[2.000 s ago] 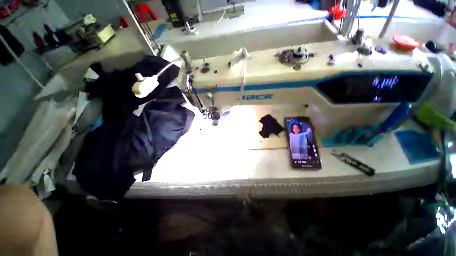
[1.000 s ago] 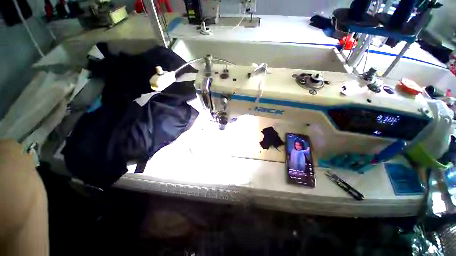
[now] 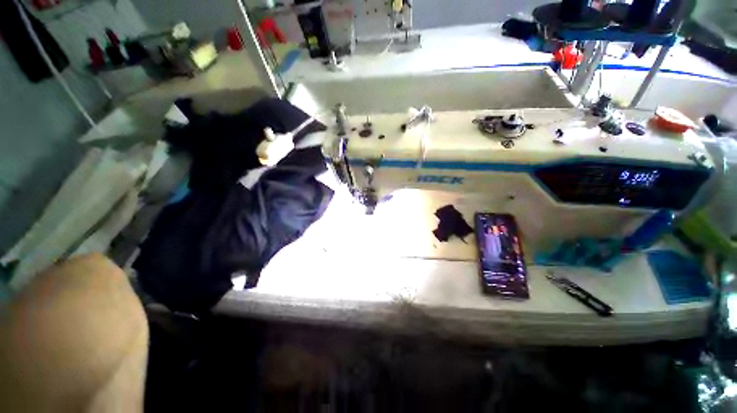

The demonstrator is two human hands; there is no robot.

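Neither of my hands can be made out. A dark garment heap [image 3: 234, 230] lies left of the needle area [image 3: 369, 200] of the white sewing machine [image 3: 485, 179]. A phone [image 3: 501, 256] with a lit screen lies on the table in front of the machine. A small dark fabric scrap [image 3: 452, 223] is just left of it, and thread snips [image 3: 580, 294] lie to its right. A blurred, rounded bare body part [image 3: 77, 339] fills the lower left corner; I cannot tell which part.
A small lamp head [image 3: 275, 148] hangs over the garment heap. Pale cut pieces [image 3: 77, 202] lie far left. A teal-blue item [image 3: 594, 252] and a blue tray [image 3: 679, 276] are at the right end. A red dish [image 3: 673, 120] sits on the machine top. Thread cones [image 3: 570, 14] stand behind.
The camera view has shifted. The rounded body part at lower left reaches further into the picture. The phone's screen picture has changed. The things on the table keep their places relative to each other.
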